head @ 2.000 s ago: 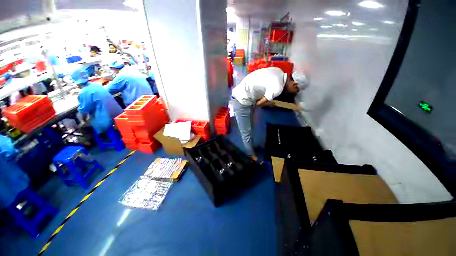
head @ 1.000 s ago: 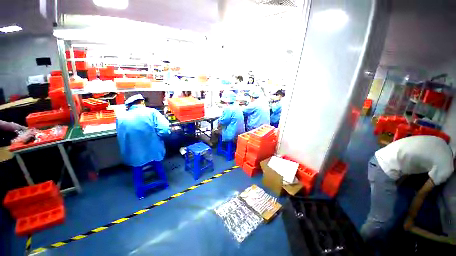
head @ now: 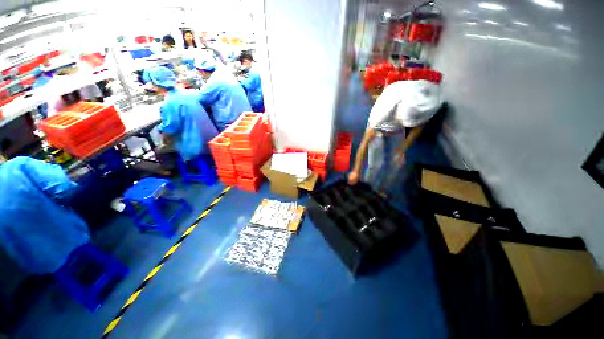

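Note:
Neither of my hands is in the picture. On the blue floor in front of me lies a flat sheet of small silvery parts (head: 259,249). A cardboard piece with rows of slim parts (head: 275,215) touches its far edge. To the right stands a black crate (head: 354,228) with divided compartments and a few shiny bits inside. A person in a white top (head: 405,106) bends over behind it, one hand at its far rim.
Stacked orange-red trays (head: 242,155) and an open cardboard box (head: 285,182) stand by the white pillar (head: 304,79). Black crates with cardboard tops (head: 550,275) line the right wall. People in blue coats sit left, beyond a blue stool (head: 151,198) and yellow-black tape (head: 165,258).
The view has swung left, then back right. The bending person has turned from the wall-side crates towards the divided black crate and reaches to its rim.

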